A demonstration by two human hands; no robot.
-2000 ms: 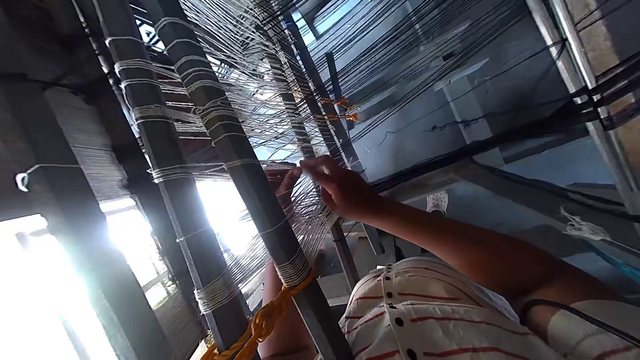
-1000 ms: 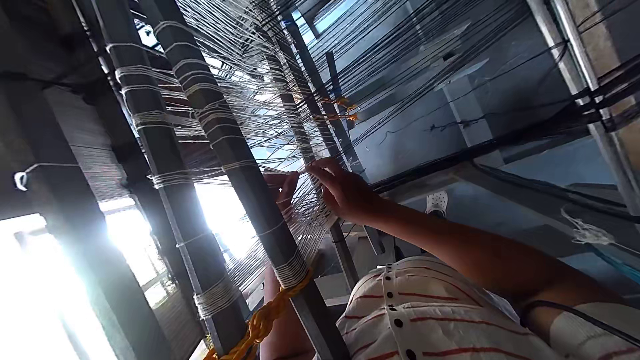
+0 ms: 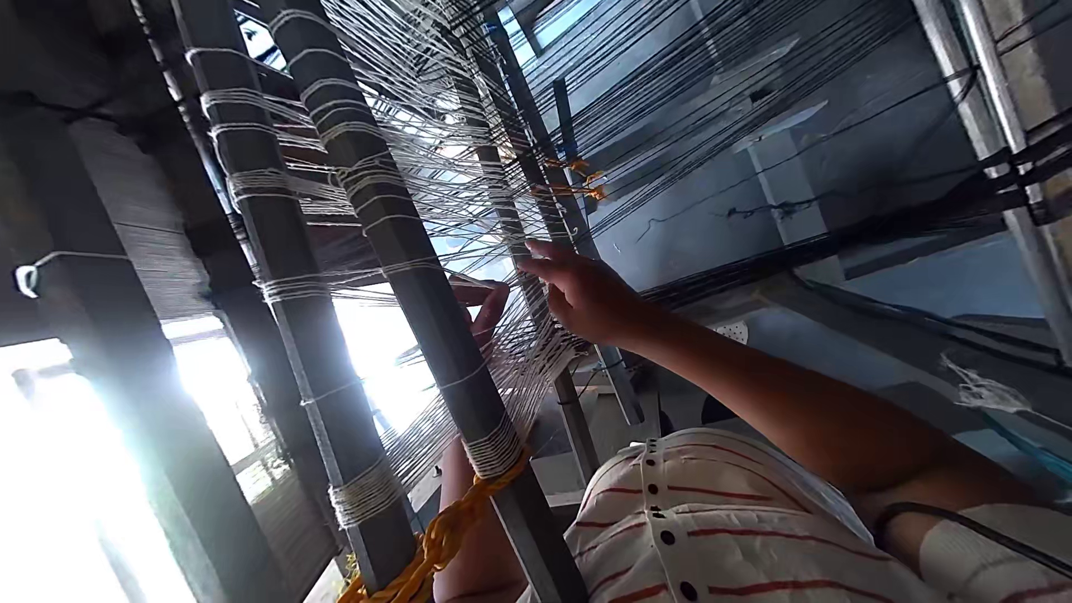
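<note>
My right hand (image 3: pixel 586 293) is raised at the centre among white heddle threads (image 3: pixel 469 184), its thumb and forefinger near the threads by a dark upright bar (image 3: pixel 536 167). Whether a thread is pinched between those fingers is too fine to tell. Just left of it, my left hand (image 3: pixel 486 310) is partly hidden behind a grey heddle bar (image 3: pixel 394 226), with its fingers bent among the threads. A second grey bar (image 3: pixel 285 251) stands farther left, also looped with white thread. Below my hands, threads gather in a dense slanting bundle (image 3: pixel 536 368).
Orange cord (image 3: pixel 452 536) ties the lower ends of the bars. Dark warp threads (image 3: pixel 737 67) stretch across the upper right, and a thick dark yarn bundle (image 3: pixel 837 243) runs below them. Metal pipes (image 3: pixel 988 109) stand at the right; a wide grey post (image 3: pixel 126 335) is at the left.
My right hand's fingers have shifted slightly and stand more apart from my left hand's than before. The bars and the orange cord look the same.
</note>
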